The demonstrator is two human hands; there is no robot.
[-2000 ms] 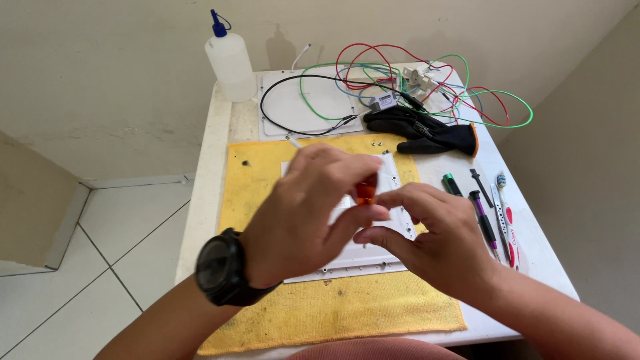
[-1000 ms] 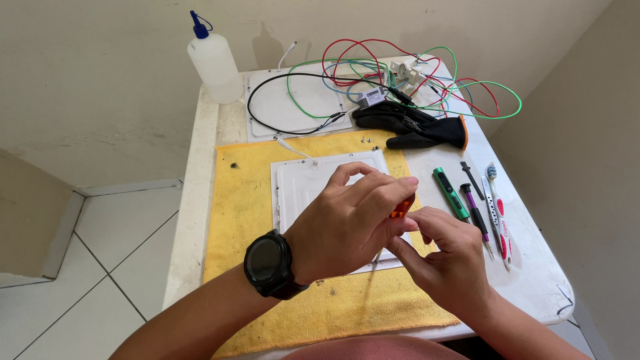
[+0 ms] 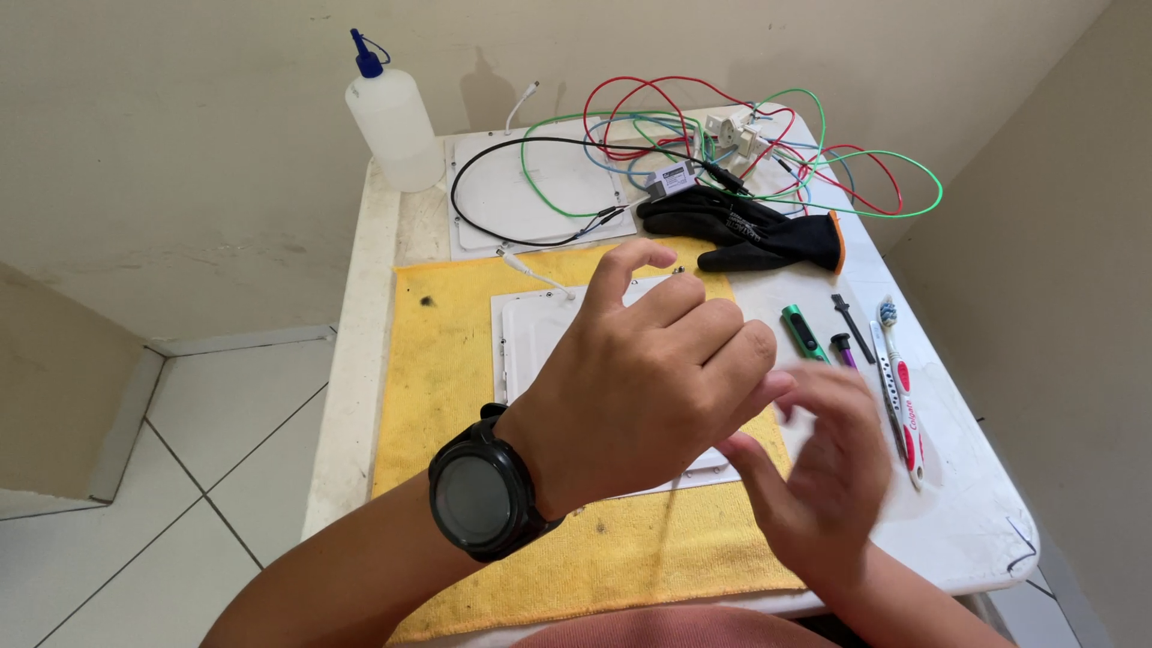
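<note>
My left hand (image 3: pixel 648 387), with a black watch on its wrist, is raised above a white square panel (image 3: pixel 531 328). Its fingers are curled, and the back of the hand hides whatever is in the palm. Beside its lower edge is my right hand (image 3: pixel 823 459), blurred, with thumb and fingers apart and nothing visible between them. The panel lies on a yellow cloth (image 3: pixel 432 396), its short white cable (image 3: pixel 535 274) sticking out at the top. A thin dark line, blurred, crosses the cloth below my left hand; I cannot tell whether it is a shaft or a shadow.
A second white panel (image 3: pixel 504 198) lies behind, near a plastic bottle (image 3: pixel 391 126). Tangled wires (image 3: pixel 612 162), a small driver box (image 3: pixel 670 180) and black gloves (image 3: pixel 756 234) sit at the back. On the right are a green tool (image 3: pixel 801 331), tweezers (image 3: pixel 886 387) and a toothbrush (image 3: pixel 903 387).
The red-orange handle seen in my left hand before is now out of sight behind it. My right hand has turned, its thumb and fingers spread wider.
</note>
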